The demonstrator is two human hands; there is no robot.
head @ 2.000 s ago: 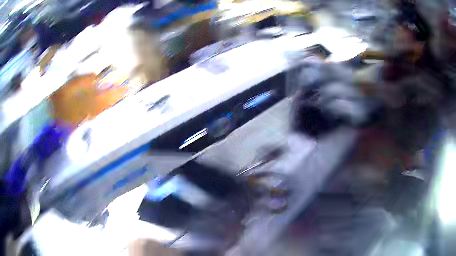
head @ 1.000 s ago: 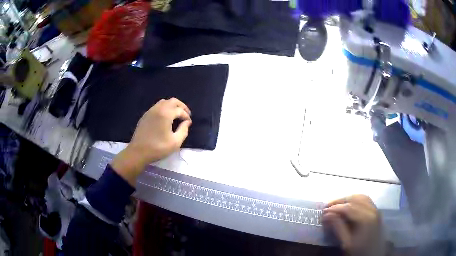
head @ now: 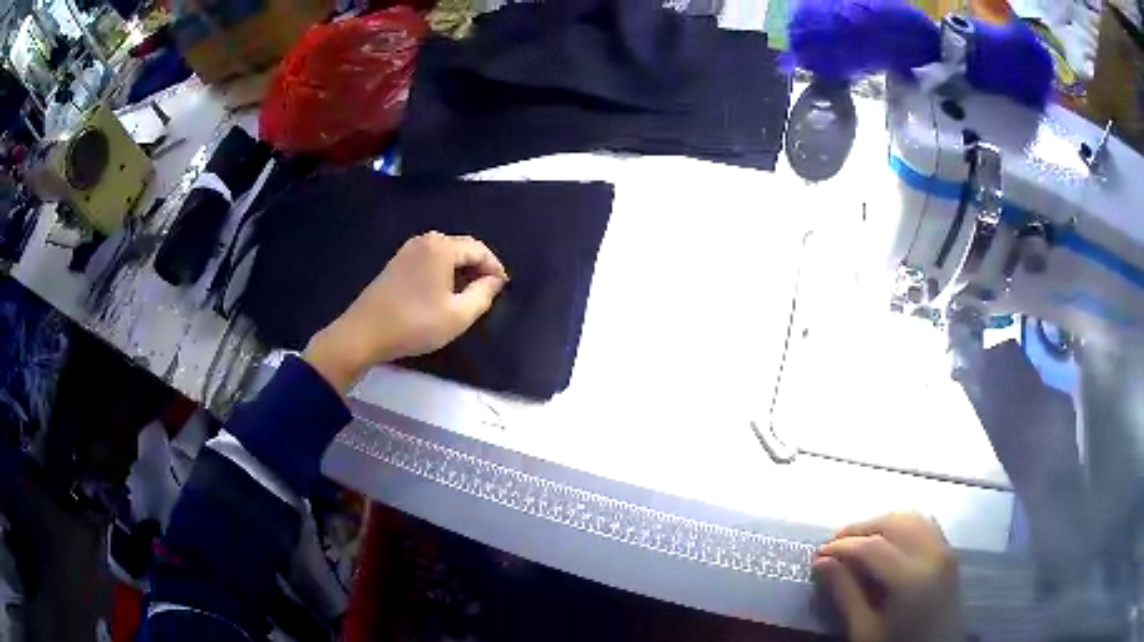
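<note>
A black rectangular fabric panel lies flat on the white table, left of centre. My left hand is over the panel, thumb and fingertips pinched together; I cannot tell if something tiny is between them. My right hand is at the front edge by the printed ruler, fingers curled, its lower part cut off by the picture's edge; whether it holds anything is hidden. The white sewing machine head with a blue stripe stands at the right, its needle area in bright glare.
More black fabric lies at the back. A red plastic bag and a yellowish block are at the left. A dark oval piece is left of the machine. Purple fluffy cloth wraps the head. Dark narrow fabric lies under the arm.
The view has swung from the machine to the table. Since one second ago, my left hand's fingers have closed closer together over the panel; my right hand stays at the front edge.
</note>
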